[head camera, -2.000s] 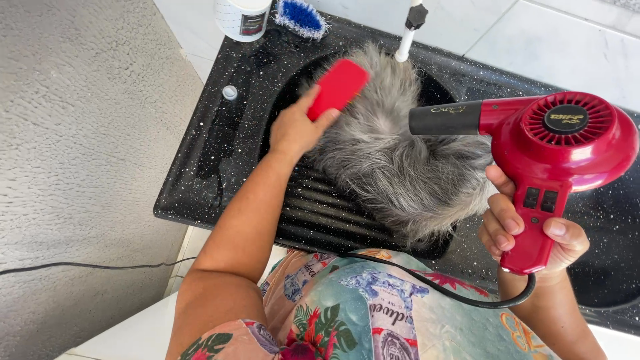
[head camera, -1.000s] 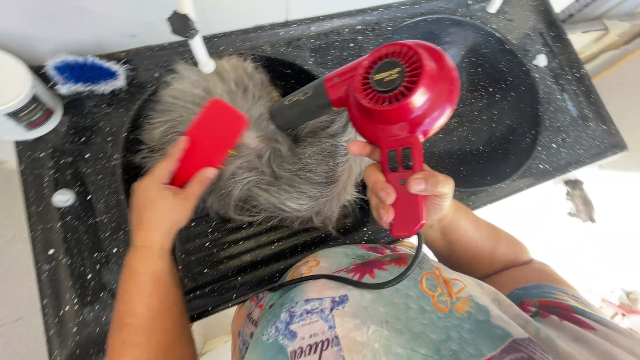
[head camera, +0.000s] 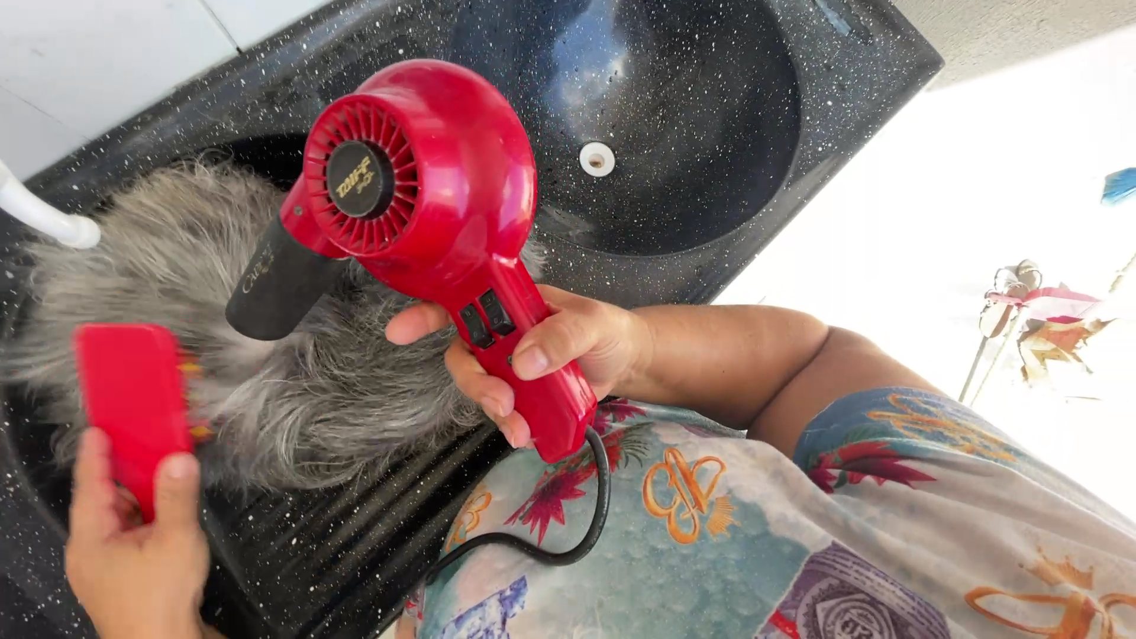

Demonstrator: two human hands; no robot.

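My left hand [head camera: 138,541] grips a red brush [head camera: 133,399], its bristle side turned to the right and touching or close to grey fur. That long-haired grey furry mass [head camera: 337,408] lies in the left part of the black speckled sink; whether it is an animal or a pelt I cannot tell. My right hand [head camera: 550,364] holds a red hair dryer [head camera: 461,169] by its handle, thumb below the two black switches. The dryer's black nozzle [head camera: 280,284] points down and left over the fur. A black cord [head camera: 568,555] hangs from the handle across the patterned shirt.
A round black basin [head camera: 683,106] with a white drain [head camera: 597,159] lies to the right of the fur. At the left edge a white faucet spout [head camera: 53,213] reaches over the fur. Ribbed black drainboard [head camera: 337,541] runs below it, and white tiles [head camera: 115,53] rise behind the sink.
The view has shifted right, bringing the round basin's drain into sight. The red brush, earlier over the middle of the fur, is now at its left side. Both hands keep their hold.
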